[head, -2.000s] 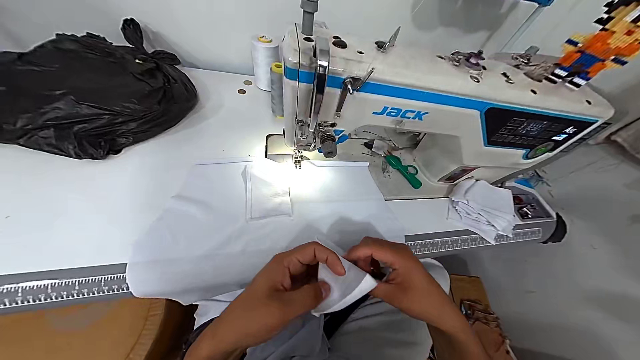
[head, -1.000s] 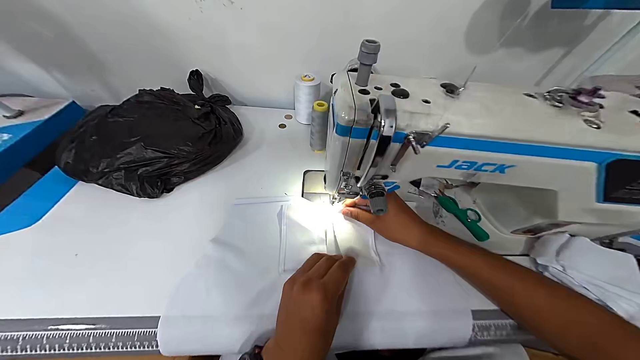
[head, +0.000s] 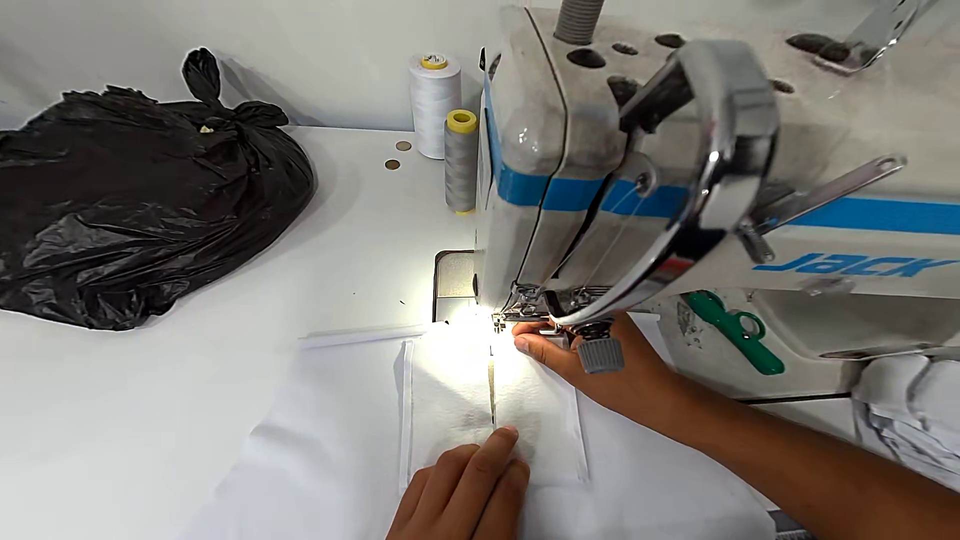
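Note:
Under the lit needle area of a Jack sewing machine [head: 517, 180] lies a large white fabric piece [head: 315, 435]. Two smaller white fabric pieces, a left one [head: 442, 390] and a right one [head: 544, 420], rest side by side on it with a narrow gap between them. My left hand [head: 469, 491] presses its fingertips on their lower part, near the gap. My right hand [head: 600, 360] reaches behind the presser foot's right side, thumb and fingertips at the top of the right piece; the machine's parts hide some fingers, and whether it pinches the cloth is unclear.
A knotted black plastic bag [head: 150, 202] sits at the left. Behind the machine head's left side stand a white thread cone [head: 435, 105] and a grey thread cone [head: 460, 165], beside two coins [head: 397, 155]. Green thread snips [head: 735, 330] lie on the machine bed, left of folded white cloths [head: 911, 412].
Two seconds ago both hands held a small white piece near the table's front edge; now that piece lies beside the other at the needle. The view has moved closer.

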